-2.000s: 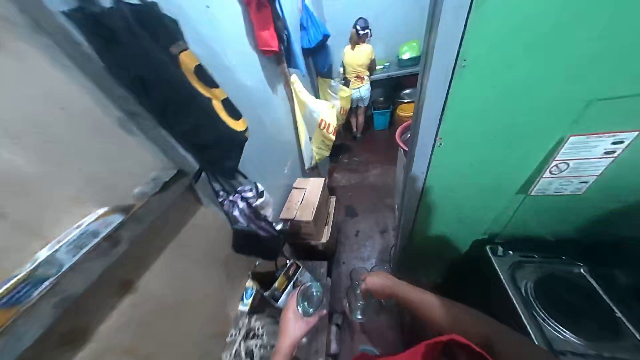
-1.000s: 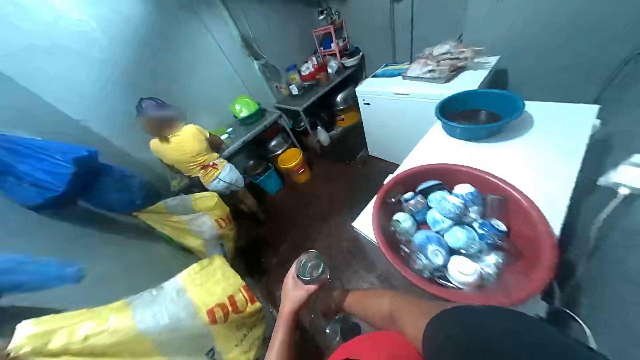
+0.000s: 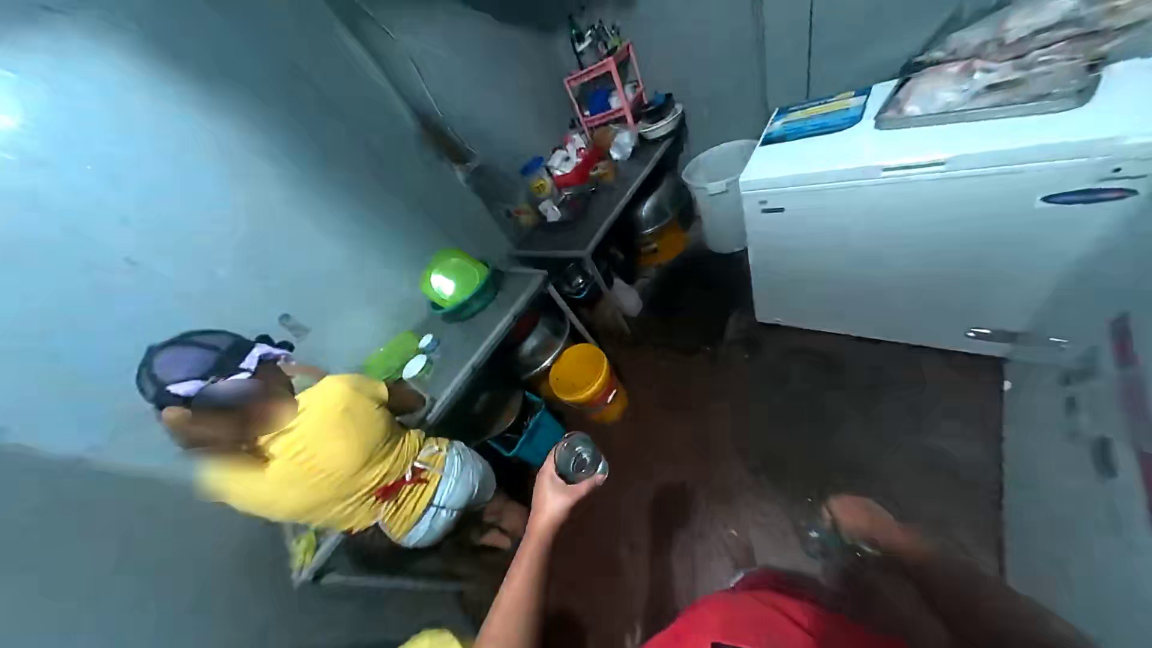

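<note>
My left hand (image 3: 560,495) holds a clear drinking glass (image 3: 579,457) at the middle of the view, its open rim facing up toward me. Low on the right, my right hand (image 3: 859,522) is blurred, with a clear glass (image 3: 828,543) at its fingers. Both hands are in front of my body, above the dark red floor. Just beyond my left hand stand a blue bin (image 3: 533,430) and a yellow bucket (image 3: 580,373).
A person in a yellow shirt (image 3: 333,450) stands close on the left at a counter (image 3: 490,315) with green basins (image 3: 454,279). Beyond are a dark table (image 3: 576,225), a white bin (image 3: 723,198) and a chest freezer (image 3: 900,243) bearing a tray of packed meat (image 3: 999,85).
The view has gone from a narrow passage into the room, nearer the person in yellow. My hands have moved apart, a glass still in the left. The red basin seen a second ago is out of view.
</note>
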